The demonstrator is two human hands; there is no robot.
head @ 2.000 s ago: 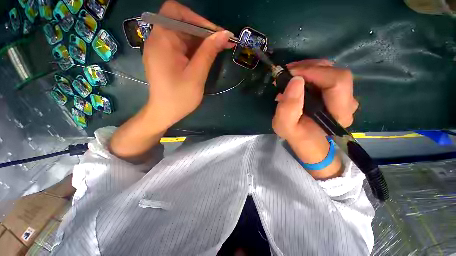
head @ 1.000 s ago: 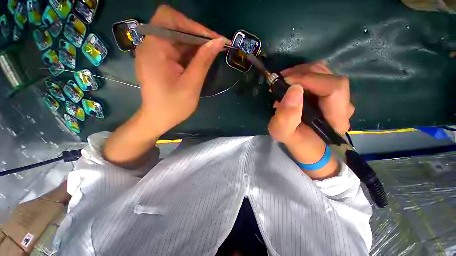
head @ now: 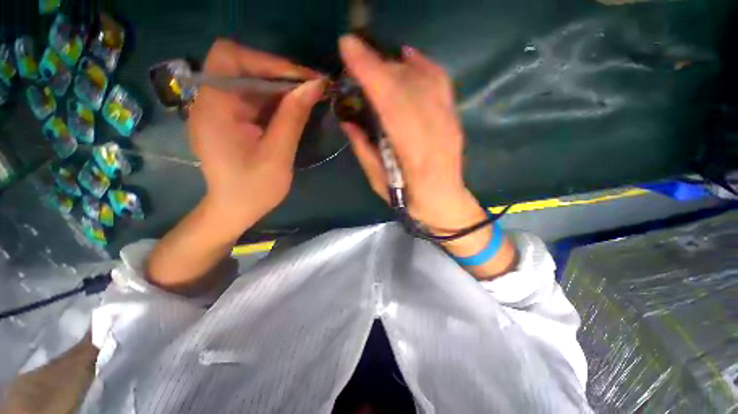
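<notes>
My left hand (head: 243, 133) holds the slim silver tweezers (head: 247, 82), their tips at a dark module (head: 348, 103). My right hand (head: 421, 121) is blurred and holds the soldering iron (head: 392, 171) in the palm, its cord running over the wrist by the blue band. A blurred end points up past the fingers. The right fingers are around the dark module and partly hide it; whether they grip it cannot be told. A second dark module (head: 168, 84) lies left of my left hand, partly covered. Thin solder wire (head: 322, 159) curves over the mat below the module.
Teal modules (head: 82, 101) lie clustered at the left on the green mat (head: 558, 145). Yellow tape (head: 566, 200) runs along the near edge. Clear wrapping (head: 663, 299) is at lower right, and a brown carton (head: 53, 380) at lower left. A black cord lies at left.
My right hand has moved up and left to the module, and the iron has swung from slanting at the module to upright in the palm. The view has shifted, so the mat items sit lower left.
</notes>
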